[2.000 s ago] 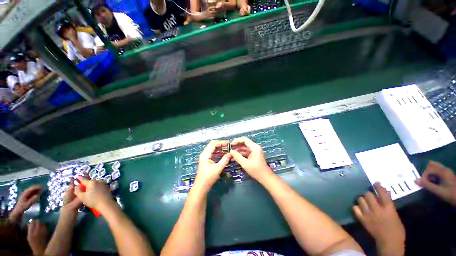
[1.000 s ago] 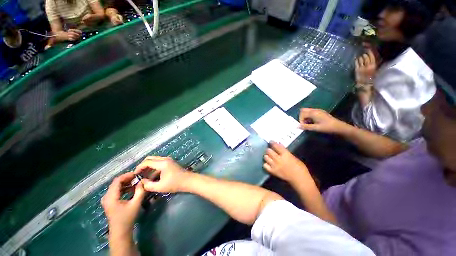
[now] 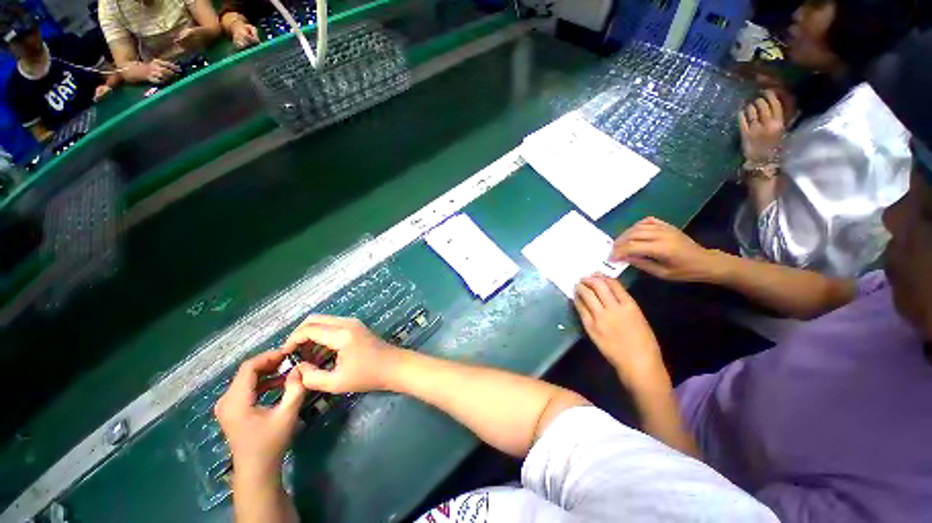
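My left hand (image 3: 258, 409) and my right hand (image 3: 342, 355) meet at the fingertips at lower left. They hold one small part (image 3: 290, 362) with a pale face and dark edge between them; its details are too small to tell. Below and behind my hands lies a clear ribbed blister tray (image 3: 380, 296) with dark parts along its near side, partly hidden by my hands and right forearm.
A narrow white sheet (image 3: 472, 255) lies right of the tray. A neighbour's hands touch another white sheet (image 3: 568, 252); a white stack (image 3: 591, 163) lies beyond. Clear trays (image 3: 664, 107) are at far right. A pale rail (image 3: 409, 222) borders the belt. People sit right and across.
The view has swung to the right since two seconds ago, so the left neighbour's work is out of view. My hands still hold a small part. The right neighbour's hands have moved on the sheet.
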